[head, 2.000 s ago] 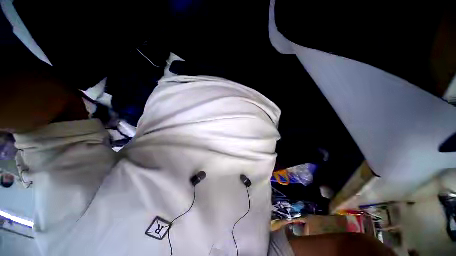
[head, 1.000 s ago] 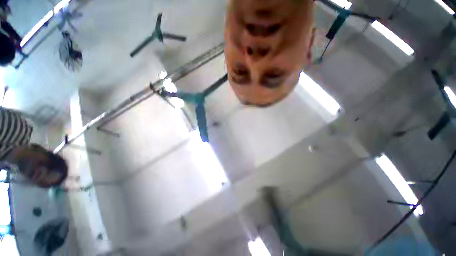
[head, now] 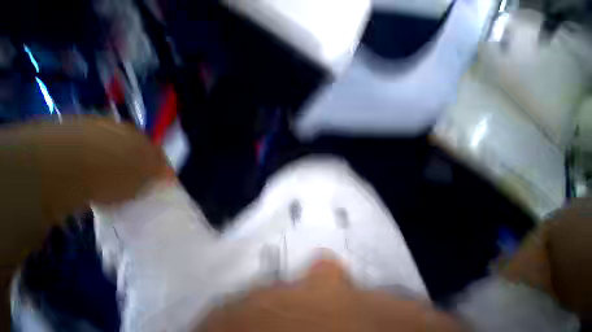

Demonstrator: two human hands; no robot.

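Note:
The frame is strongly blurred. White fabric (head: 389, 94) with a curved edge lies in front of the wearer at the upper middle, against dark areas. Another bright white piece (head: 318, 26) shows at the top. My bare left arm reaches out from the sleeve to the left edge, and my right arm is cut off by the right edge. Neither hand can be made out. Whether a hand touches the fabric is not visible.
A blurred cream-white machine body or table part (head: 509, 139) stands at the right. A dark heap with red strips (head: 165, 113) lies at the upper left. The wearer's white shirt (head: 324, 188) and a blurred part of the head fill the lower middle.
The camera swung from the shirt up to the ceiling lights and fans with a face in view, then back down to the shirt and work area. Both arms now show.

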